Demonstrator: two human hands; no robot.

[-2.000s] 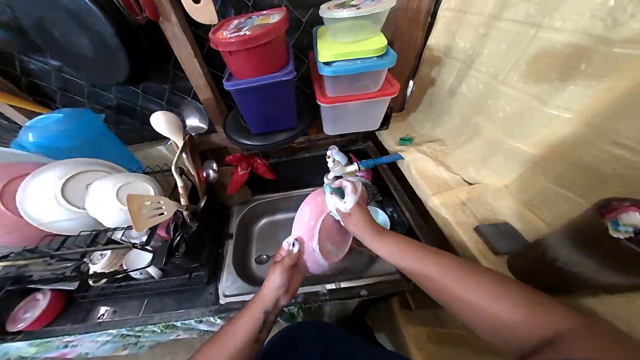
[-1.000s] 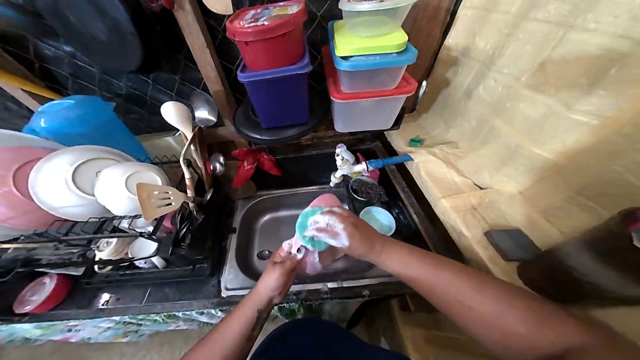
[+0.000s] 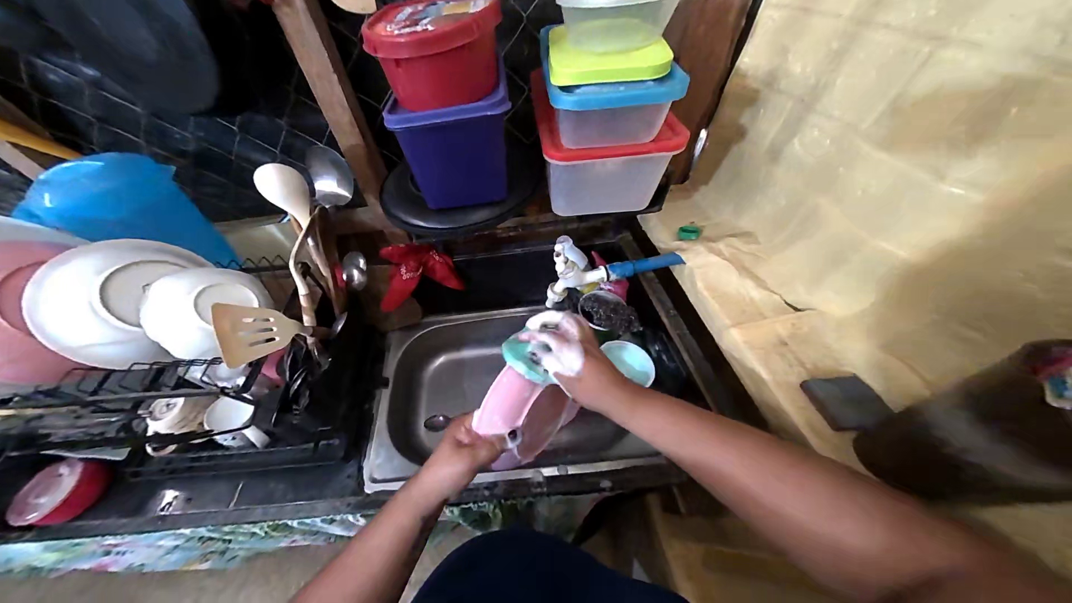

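Observation:
A pink plate (image 3: 504,402) is held tilted over the stainless steel sink (image 3: 435,352). My left hand (image 3: 463,448) grips its lower left edge. Covered in suds, my right hand (image 3: 574,356) presses a green scrubbing sponge (image 3: 526,356) against the upper rim of the plate. The white faucet (image 3: 569,272) with a blue pipe stands just behind my right hand. A spoon (image 3: 435,423) lies in the basin. To the right of the basin sits a light green bowl (image 3: 628,362), partly hidden by my right forearm.
At left, a black dish rack (image 3: 193,431) holds white and pink plates, cups and utensils. Stacked plastic tubs (image 3: 611,167) stand behind the sink. A container with a dark scourer (image 3: 609,311) is beside the faucet. A red cloth (image 3: 419,272) hangs at the back left.
The sponge and my right hand have moved from lower over the plate to its upper rim since a second ago. The plate shows more of its pink face now. My left hand still holds it.

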